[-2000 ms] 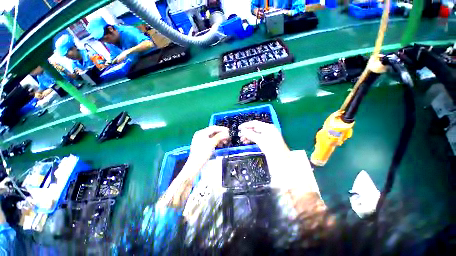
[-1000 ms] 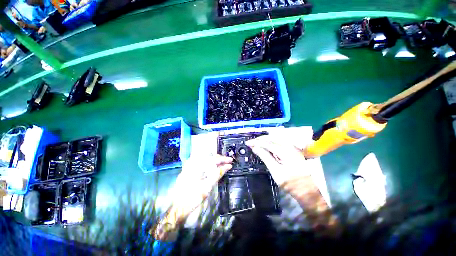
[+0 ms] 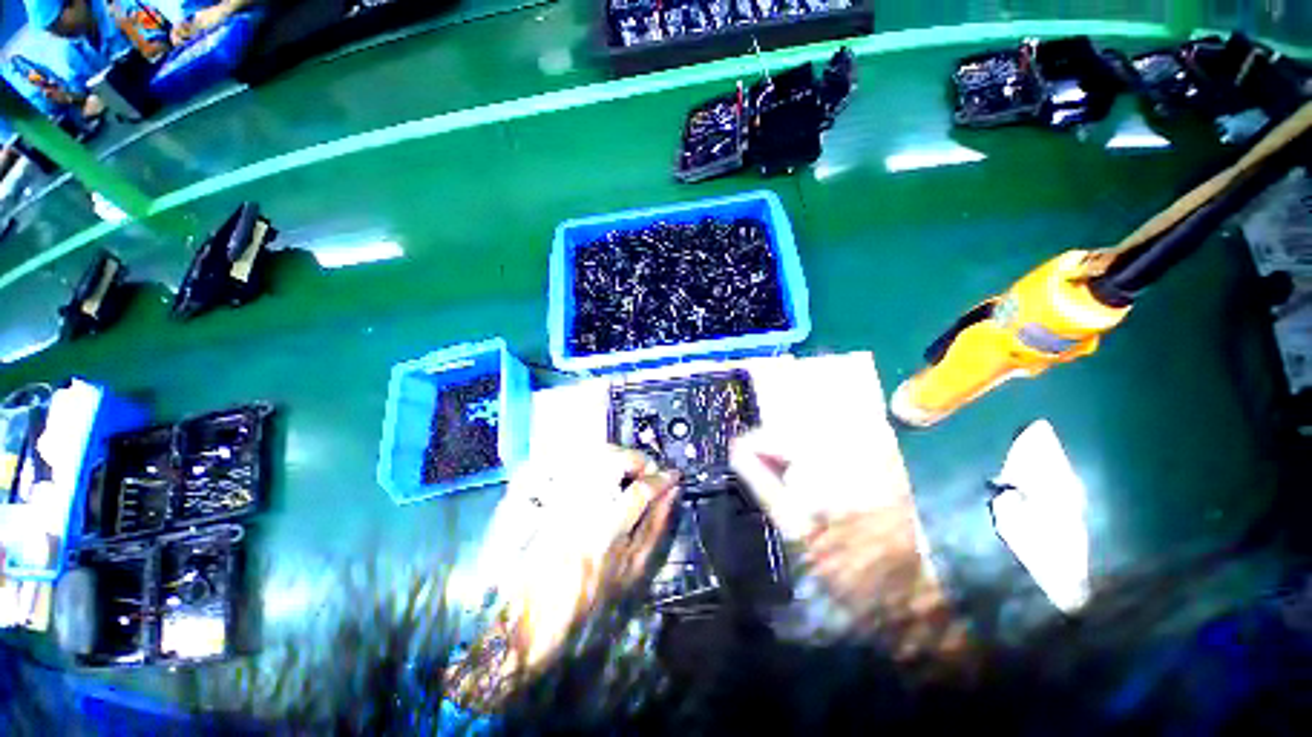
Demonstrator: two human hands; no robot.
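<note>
An open black housing (image 3: 682, 418) lies on a white sheet (image 3: 842, 418) in front of me. Its far half holds small parts; its near half is partly covered by my hands and dark hair-like blur. My left hand (image 3: 597, 497) is at the housing's left side, fingertips bent together near the hinge; whether they hold a part cannot be told. My right hand (image 3: 791, 497) is at the housing's right side, overexposed and blurred, its fingertips over the edge. A large blue bin (image 3: 561, 295) of black parts stands behind, and a small blue bin (image 3: 396, 432) with tiny dark pieces stands left.
A yellow electric screwdriver (image 3: 1014, 334) hangs at right on its cord. A white scrap (image 3: 1043, 511) lies below it. Open housings (image 3: 180, 472) lie at left beside a blue tote (image 3: 89, 446). More housings (image 3: 784, 115) and a parts tray (image 3: 734, 29) are along the far side.
From a second ago, my right hand has drawn back toward me off the housing's far half. My left hand has stayed near the hinge. Earlier, both hands were over the large blue bin.
</note>
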